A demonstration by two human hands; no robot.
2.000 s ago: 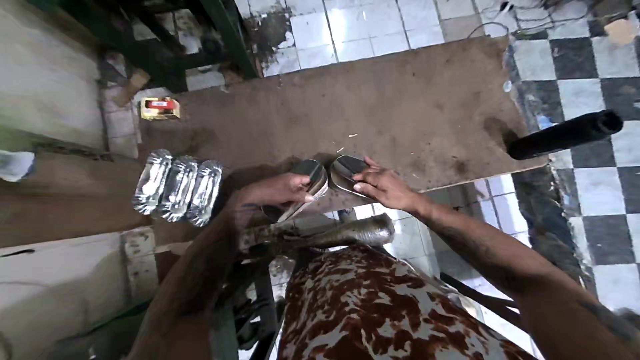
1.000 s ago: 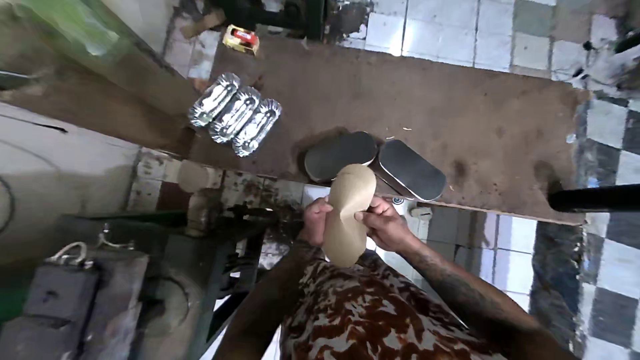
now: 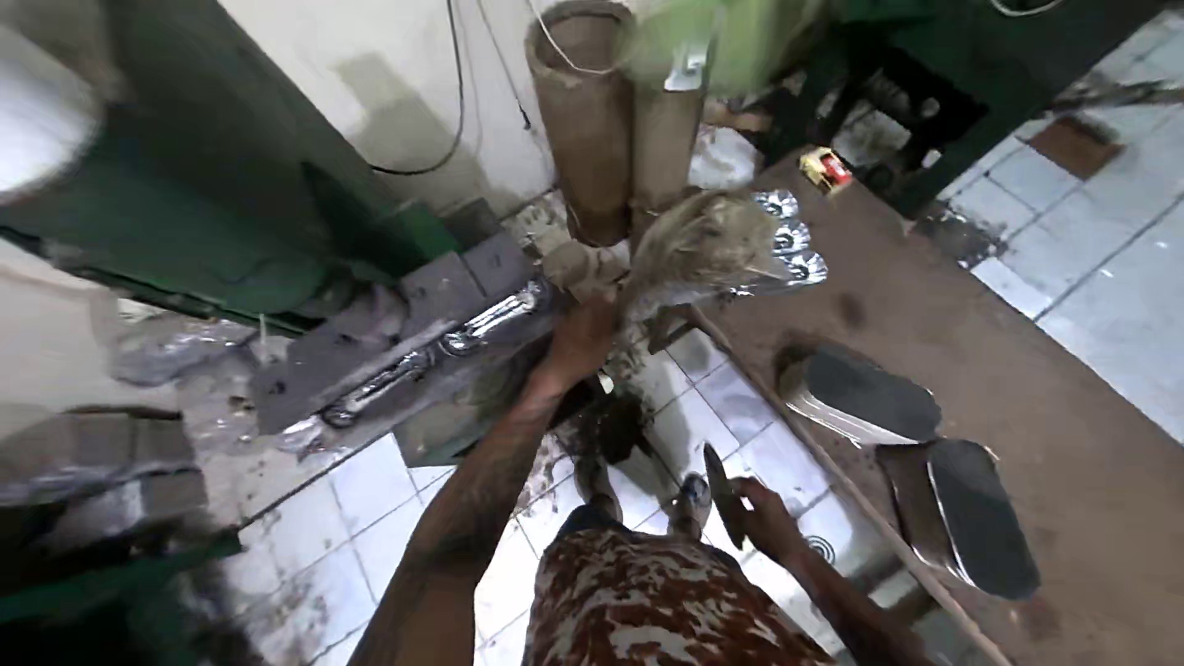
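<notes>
My left hand [image 3: 585,340] reaches forward, blurred, against the near end of a dusty, brownish bag-like thing [image 3: 708,242]; whether its fingers grip it cannot be told. My right hand [image 3: 770,524] is lower and to the right, shut on a thin sole-shaped piece [image 3: 727,498], seen nearly edge-on. To the right of that hand, two dark oblong shoe-sole shapes, one upper [image 3: 872,392] and one lower [image 3: 985,518], lie on the brown bench [image 3: 1054,407]. Silvery ribbed foil-like packs [image 3: 794,239] sit at the bench's far left end, partly hidden by the bag-like thing.
A green machine [image 3: 231,213] with a grey metal base [image 3: 444,296] and shiny rods stands at left. Two tall brown cylinders [image 3: 587,120] are against the wall. A small yellow and red box [image 3: 826,170] is on the bench's far corner. Tiled floor [image 3: 370,499] shows below.
The view has swung left. One second ago both hands held the tan sole-shaped piece; my left hand has let go and reached out left, while my right still holds a thin sole-shaped piece.
</notes>
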